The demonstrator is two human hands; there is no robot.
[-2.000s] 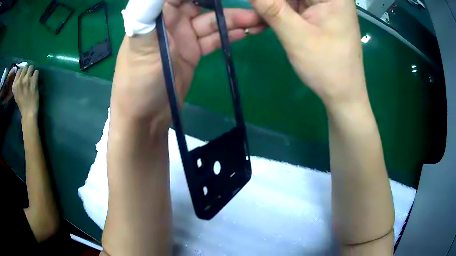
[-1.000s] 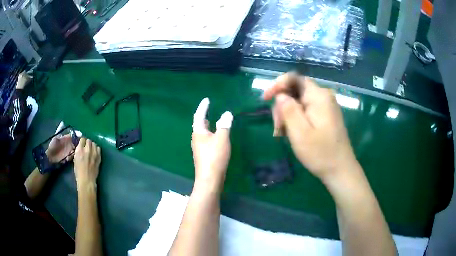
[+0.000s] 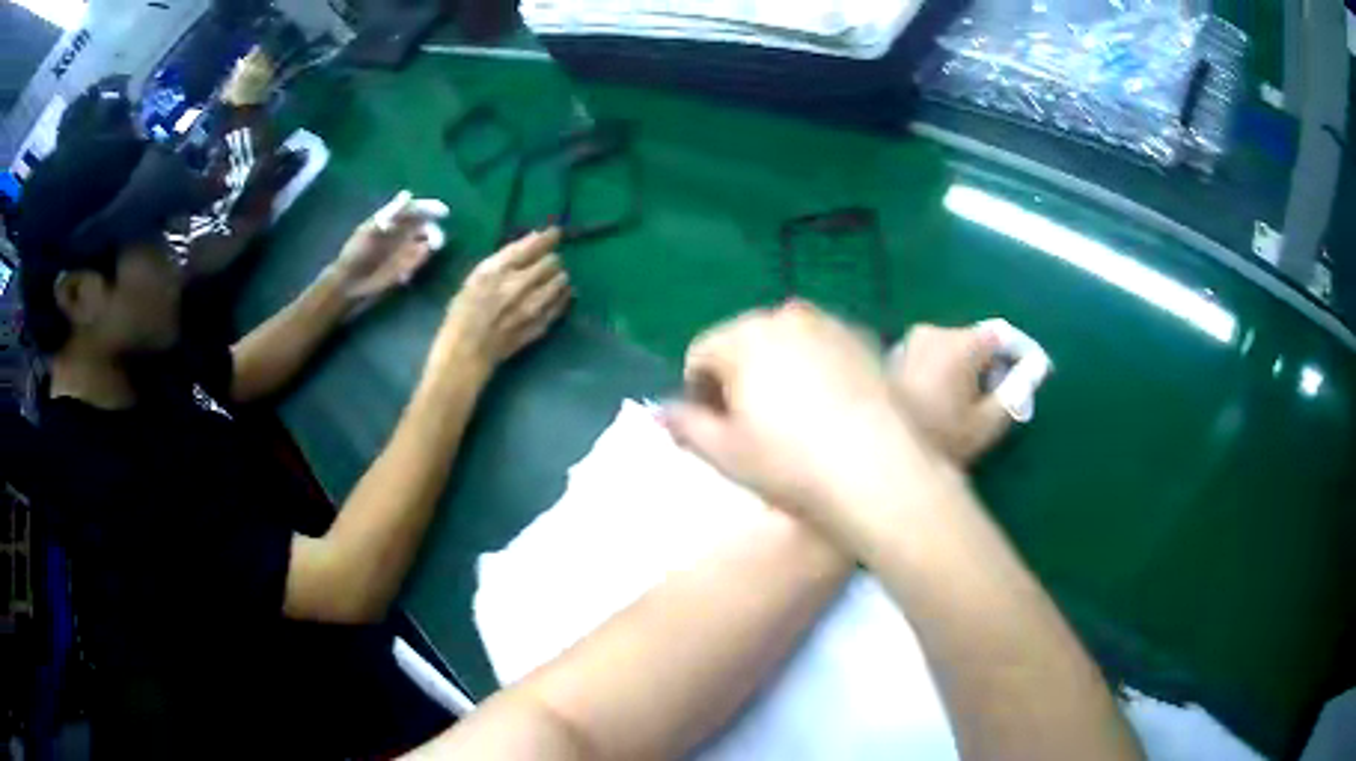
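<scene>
A black phone middle frame [image 3: 836, 223] lies on the green mat just beyond my hands, blurred. My left hand [image 3: 959, 390] is over the mat to its lower right, with white finger cots on its bent, parted fingertips; I see nothing in it. My right hand [image 3: 781, 390] is blurred and curled, over my left forearm and nearer to me than the frame. My forearms cross. I cannot tell whether my right hand holds anything.
A co-worker in black [image 3: 164, 491] sits at the left, one hand beside overlapping black frames [image 3: 602, 231]. Another small frame [image 3: 479, 141] lies behind them. White foam [image 3: 595, 550] lies under my arms. A tray stack [image 3: 729, 60] and clear plastic bags [image 3: 1071, 75] stand at the back.
The view has turned left. The frame I held up earlier is no longer in my left hand. My left hand has moved right, and my right hand has crossed over its forearm.
</scene>
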